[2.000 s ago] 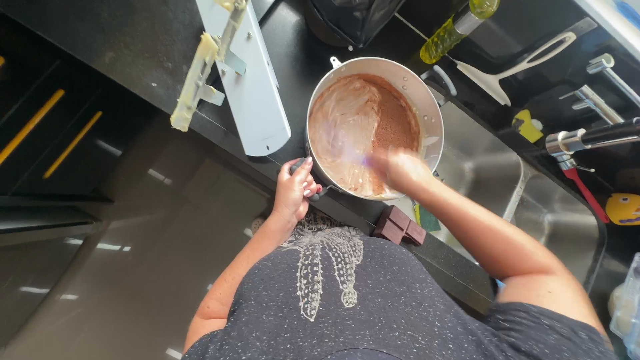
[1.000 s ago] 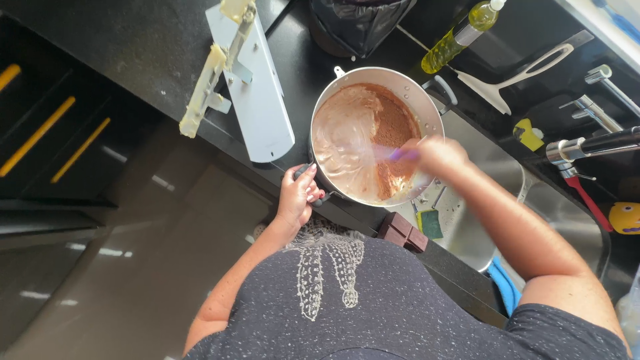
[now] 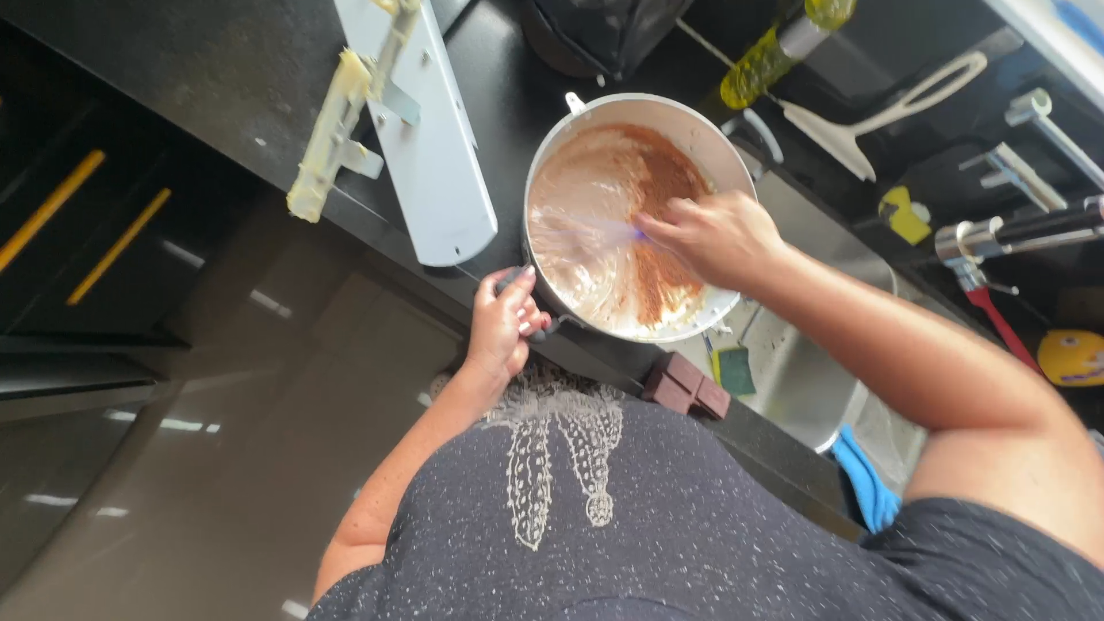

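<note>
A large metal pot [image 3: 746, 159] stands at the counter's edge, partly over the sink's near corner. In it lies a creamy pale-brown mixture [image 3: 573, 207], with dry brown powder [image 3: 677, 177] along its right side. My left hand [image 3: 509, 323] is closed around the pot's dark side handle at the lower left. My right hand [image 3: 720, 241] is over the pot, gripping a purplish utensil that dips into the mixture; motion blur hides its shape and its tip. Blocks of chocolate [image 3: 686, 385] lie on the counter edge just below the pot.
A white metal panel with brackets [image 3: 440, 185] and a yellowish coated bar [image 3: 332, 138] lie left of the pot. A black bag [image 3: 599, 34] stands behind it. At right are a steel sink [image 3: 806, 362], a sponge [image 3: 735, 371], a faucet [image 3: 966, 241], a green bottle [image 3: 763, 69] and a blue cloth [image 3: 862, 483].
My right hand has moved about over the pot with the utensil, and the pale mixture and powder have shifted in shape. My left hand has stayed on the handle.
</note>
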